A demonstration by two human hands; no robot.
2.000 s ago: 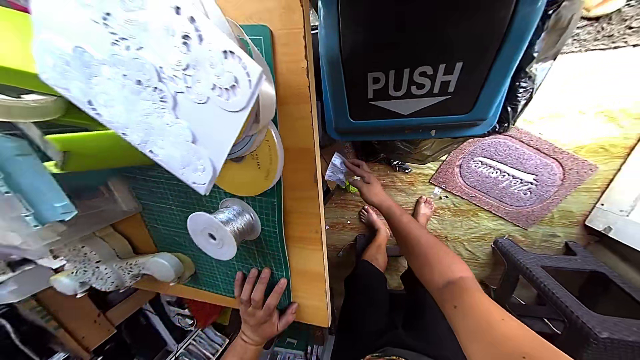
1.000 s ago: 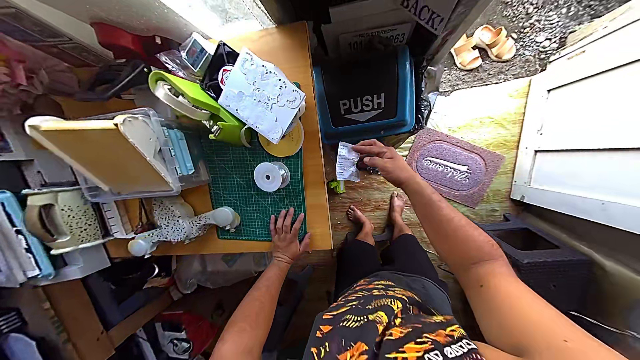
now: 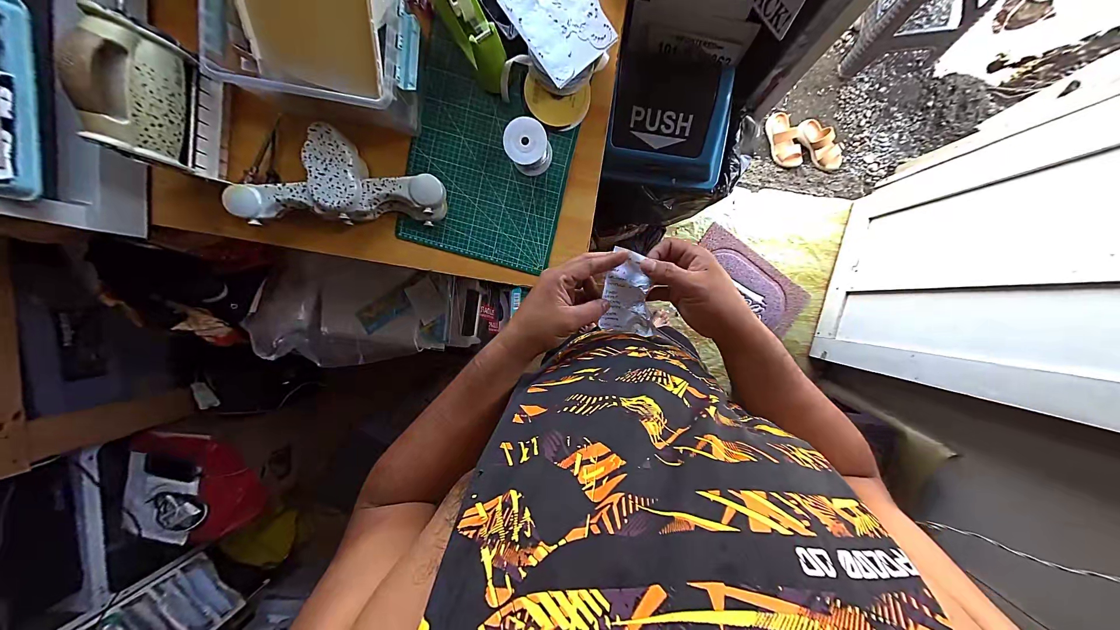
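A small, creased silvery-white packet or slip [image 3: 626, 302] bearing writing is held between both hands in front of the body. My left hand [image 3: 569, 300] grips its left side between thumb and fingers. At its upper right edge, my right hand [image 3: 687, 280] pinches it with thumb and fingertips. Whether it is paper or foil, I cannot tell. On the green cutting mat [image 3: 481, 188] stands a white spool of silvery wire or thread [image 3: 527, 144], beside a yellow round spool [image 3: 557, 103]. White embossed sheets [image 3: 569, 39] lie over the yellow one.
The wooden table [image 3: 350, 234] also bears a speckled object with rounded ends [image 3: 337, 184], a clear plastic box [image 3: 302, 92] and a lime-green tool [image 3: 472, 44]. A blue bin with a black push lid [image 3: 669, 122] stands right of it. A white door [image 3: 980, 297] and doormat [image 3: 757, 280] are further right.
My left hand has left the cutting mat and taken hold of the packet. My right hand has brought the packet nearer the body. The view has shifted widely.
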